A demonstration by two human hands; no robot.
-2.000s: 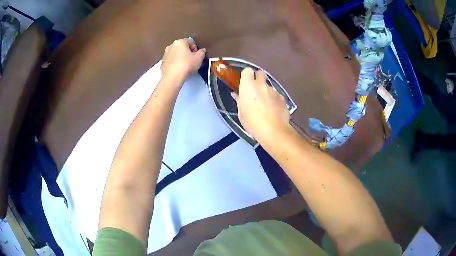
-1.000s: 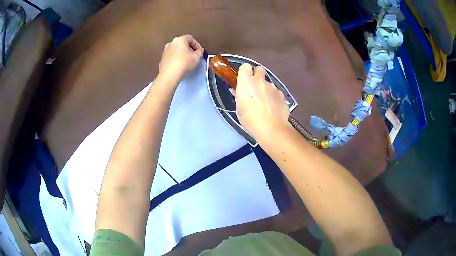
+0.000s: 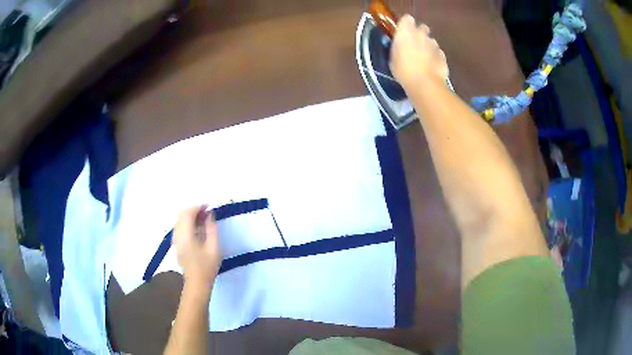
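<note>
The jacket front panel [image 3: 326,159] lies white side up on the brown table, with its navy hem edge [image 3: 402,277] at the right end. The long open seam [image 3: 339,243] and a shorter curved navy strip [image 3: 239,209] run across it, with a thin dark line between them. My right hand [image 3: 419,59] is closed on the orange-brown handle of the steam iron [image 3: 382,69], whose rear part meets the panel's upper right corner. My left hand [image 3: 197,243] is over the panel near the short strip, fingers bent; whether it pinches cloth is unclear.
Navy and white waiting panels [image 3: 82,256] lie at the left. The brown pressing table [image 3: 277,62] has a padded arm [image 3: 69,87] at the upper left. The rag-wrapped hose [image 3: 516,104] runs to the upper right. A blue crate [image 3: 572,236] stands beyond the table at right.
My left hand has left the panel's far corner and moved down and left. The iron has moved up and right in view. The panel now lies turned, showing the short strip and full hem.
</note>
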